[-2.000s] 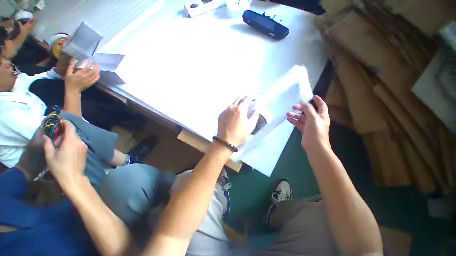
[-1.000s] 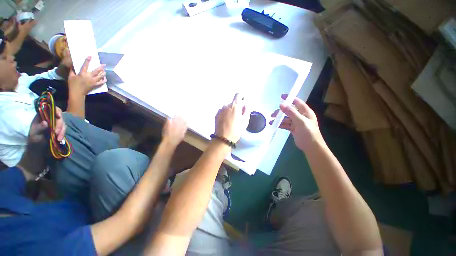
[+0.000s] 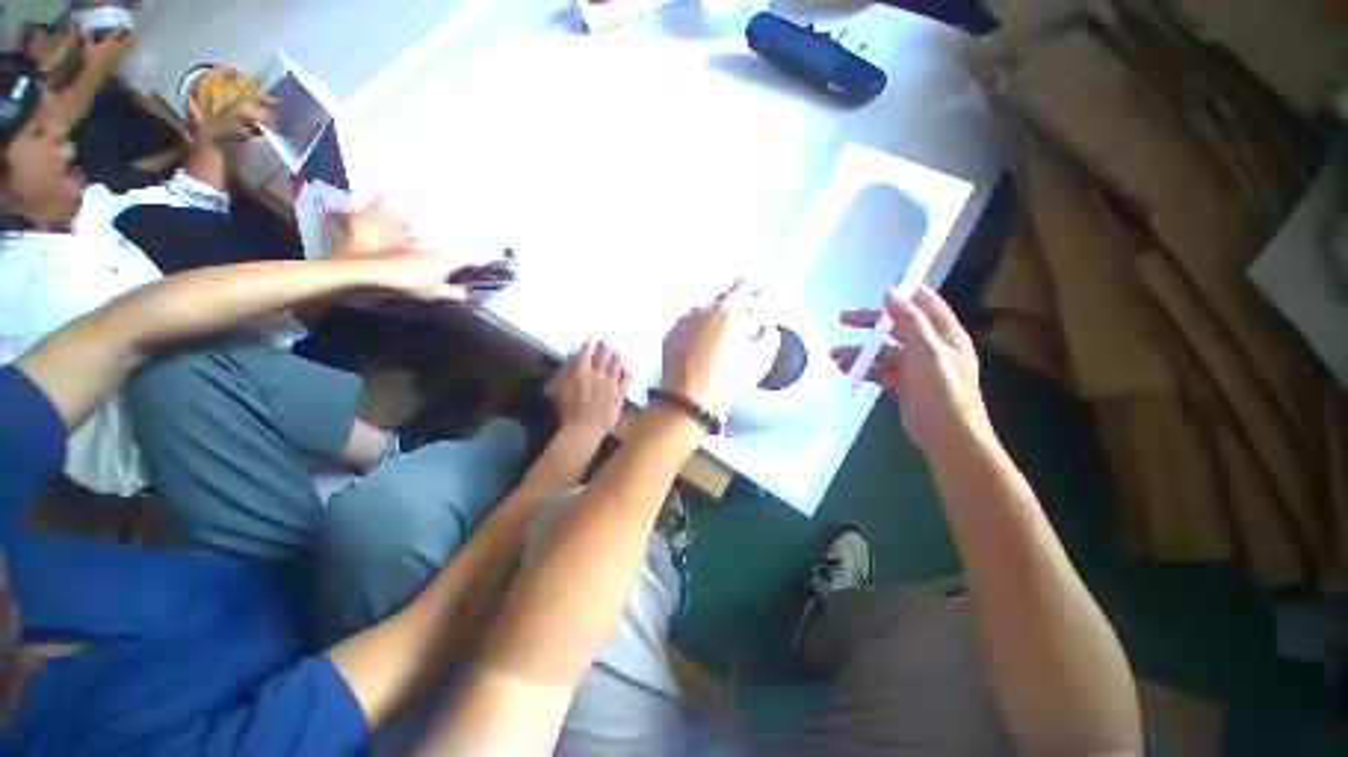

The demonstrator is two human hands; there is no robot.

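A white packaging insert lies over the near corner of the white-covered table, tilted slightly. It has an oblong recess at its upper part and a dark round opening lower down. My left hand rests on its left side beside the round opening, fingers bent; what the fingertips touch is unclear. My right hand holds the insert's right edge between thumb and fingers. A black elongated device lies beyond the insert on the table.
A neighbour's hand holds a dark cable bundle at the table edge. Another hand rests nearer me. Further left, people handle a white box. Brown flattened cardboard stands on the right. A white box is at the far side.
The insert has unfolded from a blurred, raised position to a flatter one, its recess and opening now showing. The neighbour's cable bundle has moved from the lap to the table edge.
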